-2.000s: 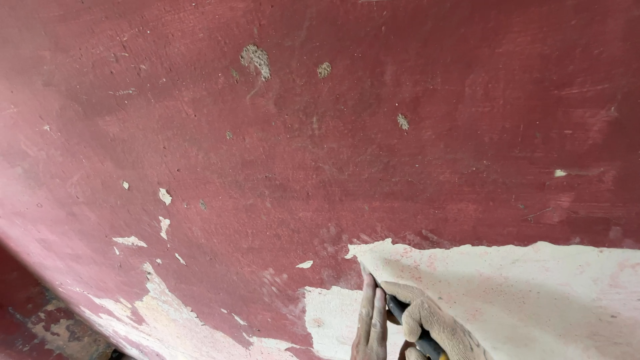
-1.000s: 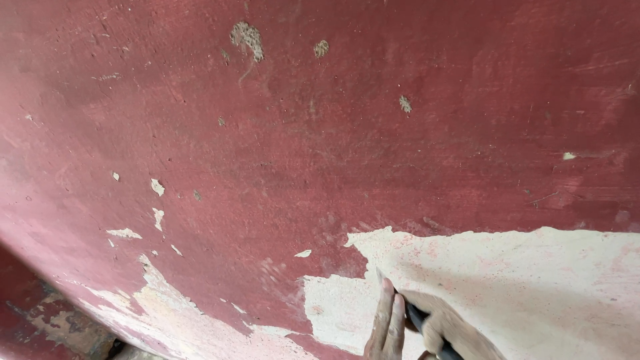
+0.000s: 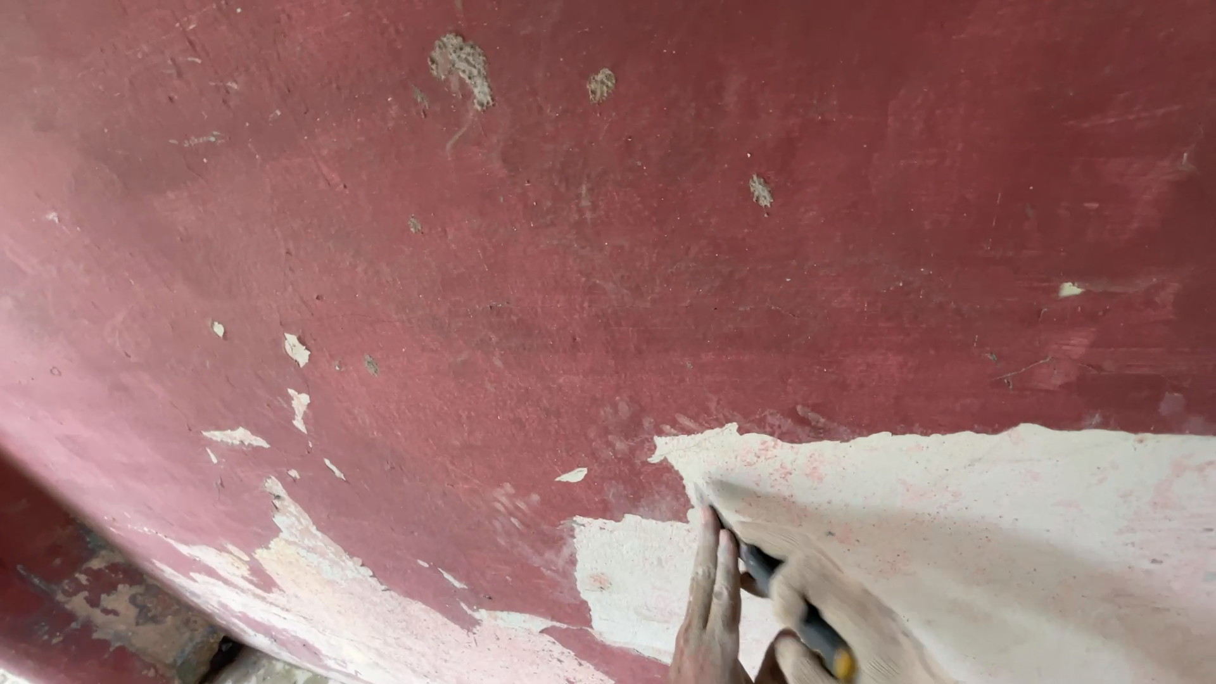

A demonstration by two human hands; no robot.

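A wall with dark red paint point(image 3: 532, 285) fills the view, and a pale layer point(image 3: 1026, 513) lies bare at the lower right. My right hand point(image 3: 836, 598) grips a hand tool with a black and yellow handle point(image 3: 819, 632); its tip is at the edge between red paint and pale layer, mostly hidden by fingers. Beside it, my left hand point(image 3: 708, 608) rests dusty, outstretched fingers on the wall, the fingertips near the tool's tip. The kind of blade cannot be made out.
Small chipped spots point(image 3: 296, 350) and rough grey patches point(image 3: 463, 68) dot the red paint. A large peeled area point(image 3: 323, 570) runs along the lower left. Past the wall's edge, at the bottom left corner, is a worn brown and red surface point(image 3: 133, 613).
The narrow red strip by my fingertips has shrunk since two seconds ago, and more of the pale layer shows there. Both hands stay close together at the same paint edge.
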